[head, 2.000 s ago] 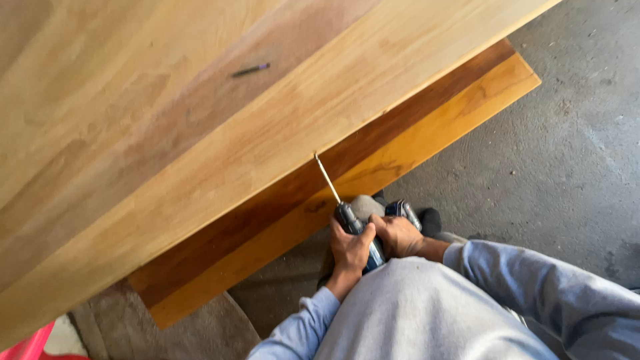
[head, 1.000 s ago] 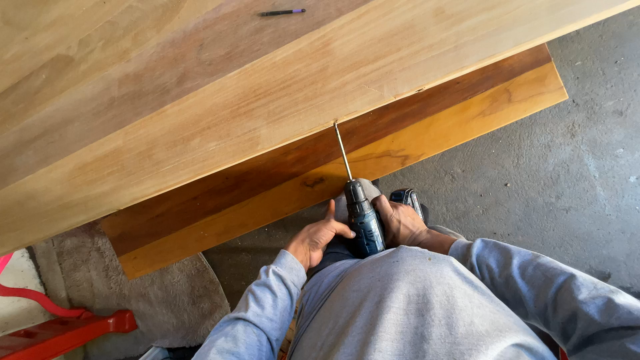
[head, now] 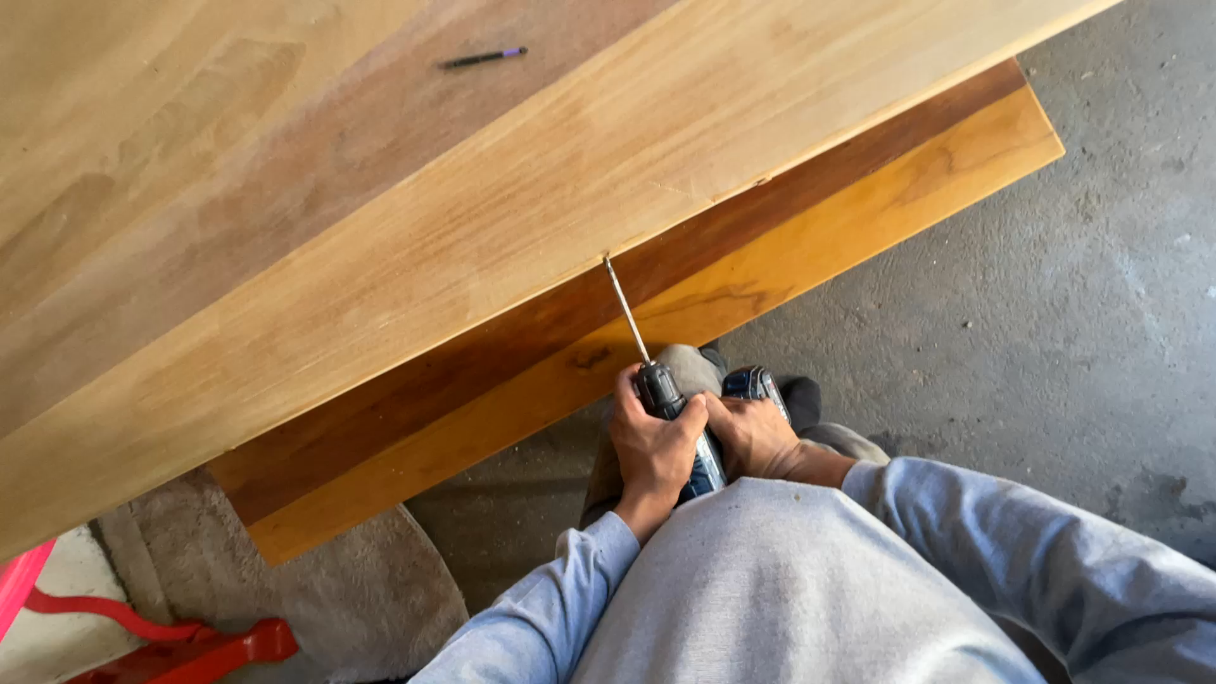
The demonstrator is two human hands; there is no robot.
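A cordless drill [head: 701,456] rests close against my body, its long bit [head: 627,309] reaching the near edge of a pale wooden panel [head: 380,266]. My left hand [head: 654,442] wraps the front of the drill body, just behind the black chuck [head: 659,388]. Around the grip is my right hand [head: 755,437], with the battery [head: 755,383] showing beyond it; its fingers are partly hidden. Below the pale panel lies a varnished board [head: 817,252] with dark and orange-brown strips. The bit's tip meets the panel edge, but how deep it sits cannot be told.
A dark pen or pencil [head: 483,58] lies on the pale panel. At the lower left are a red plastic object [head: 228,651] and a brown mat [head: 361,598]. Grey concrete floor [head: 1073,313] extends at the right, with my knee and foot beneath the drill.
My left hand, open beside the drill one second ago, has closed around its front. The bit's tip stays at the panel edge.
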